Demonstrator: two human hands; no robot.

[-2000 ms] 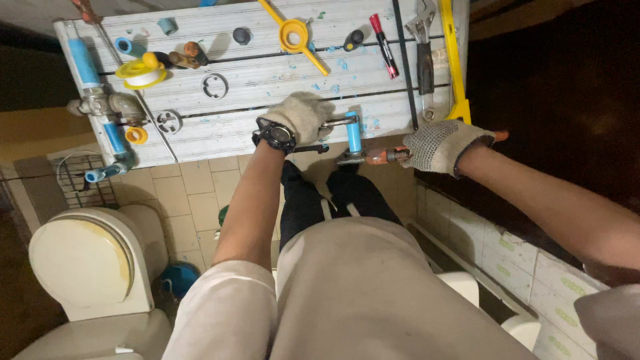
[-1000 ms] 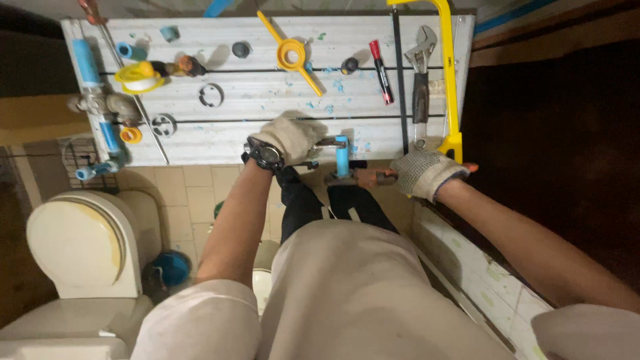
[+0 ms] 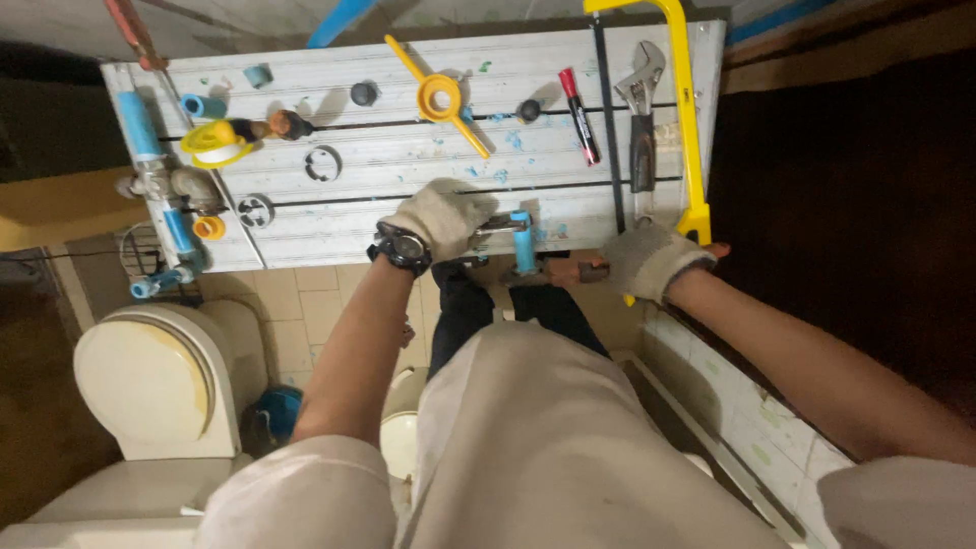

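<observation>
My left hand (image 3: 442,221), in a beige knit glove with a black watch at the wrist, is closed on a metal tool (image 3: 499,226), maybe pliers, whose end meets the top of a short blue PVC pipe (image 3: 524,242). The pipe stands at the table's near edge, its lower end in a dark fitting or clamp (image 3: 526,276). My right hand (image 3: 648,258), also gloved, is closed around the end of a reddish-brown tool (image 3: 576,270) that reaches this lower end; its kind is unclear. A yellow hacksaw (image 3: 690,122) and an adjustable wrench (image 3: 643,114) lie just beyond my right hand.
On the white slatted table (image 3: 381,168) lie a yellow two-armed die handle (image 3: 439,97), a red-capped marker (image 3: 579,118), thread seal tape (image 3: 216,145), dark caps and metal rings. Blue pipes with a metal valve (image 3: 156,183) line the left edge. A toilet (image 3: 145,381) stands lower left.
Both hands keep their hold at the blue pipe. The view has shifted somewhat; no other change is plain.
</observation>
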